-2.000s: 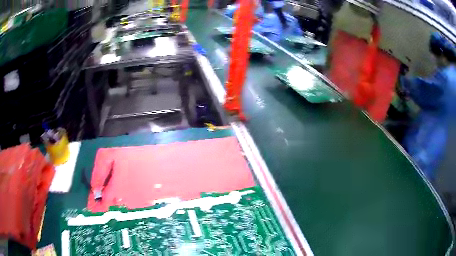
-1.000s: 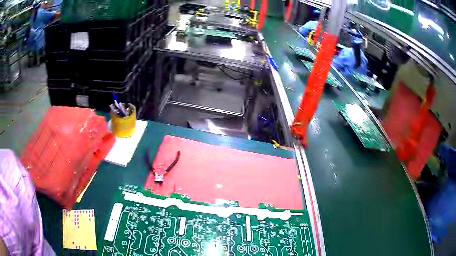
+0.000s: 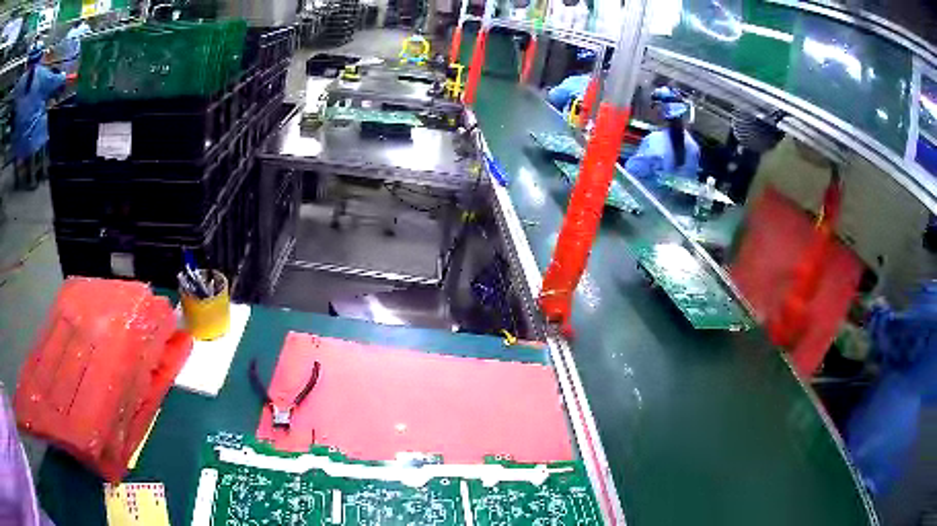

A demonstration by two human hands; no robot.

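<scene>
A large green printed circuit board lies at the bottom edge of the view, cut off by it, with a long white strip along its far edge. It overlaps the near edge of a flat pink-red pad. Side cutters with dark red-black handles lie open on the left part of the pad, jaws towards me. Neither of my hands is in view. Only a strip of my pink-purple sleeve shows at the lower left edge.
A red pile of sheets, a yellow pen cup on white paper and a yellow label sheet are at left. Black crates stand behind. A green conveyor carries boards at right, past a red-wrapped post. People in blue work beyond.
The view has swung left, then slightly back right and up. The board sits lower in the picture, and less of my sleeve shows than one second ago. The cutters stay on the pad.
</scene>
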